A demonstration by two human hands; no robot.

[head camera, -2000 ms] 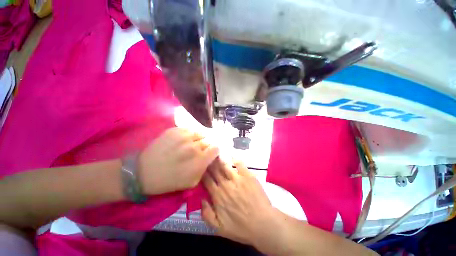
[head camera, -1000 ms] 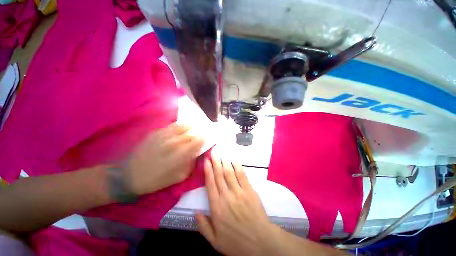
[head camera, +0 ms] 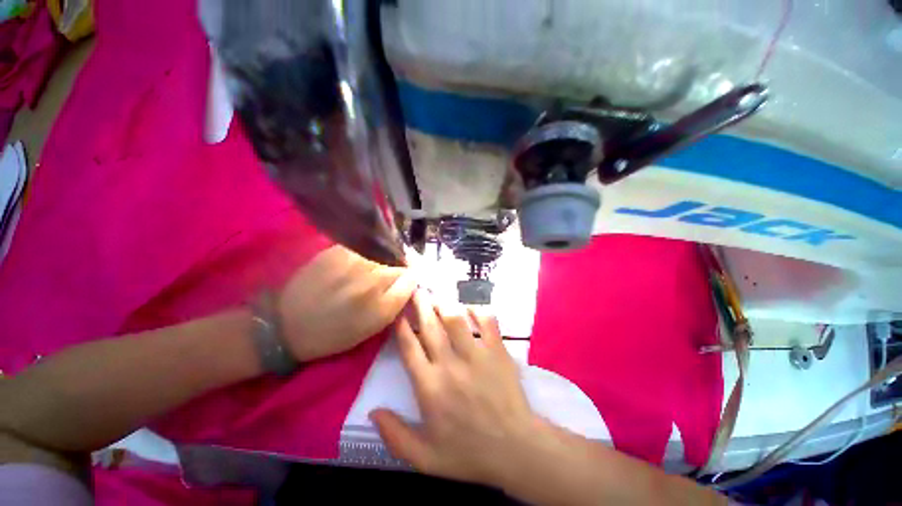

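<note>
Bright pink cloth (head camera: 178,217) spreads over the left of the white machine table, its right edge running under my fingertips. My left hand (head camera: 341,301), with a band at the wrist, lies on the cloth, fingers curled, thumb and fingertips pressed at its edge by the needle area. My right hand (head camera: 460,385) lies flat with fingers spread, fingertips beside my left hand's. The presser foot and needle are lost in bright glare. The white sewing machine head (head camera: 495,168) with a blue stripe stands above my hands, a shiny dark curved guard (head camera: 316,138) in front.
Flat pink cut pieces (head camera: 628,336) lie under the machine arm at the right. A pale strip (head camera: 732,395) and cable hang beside them. A grey tension dial (head camera: 559,212) sticks out above my right hand. A ruler-marked edge (head camera: 361,450) runs along the table front.
The pink cloth has shifted up towards the needle with my left hand. My right hand has changed its finger spread. The guard looks larger and further left as the view shifted.
</note>
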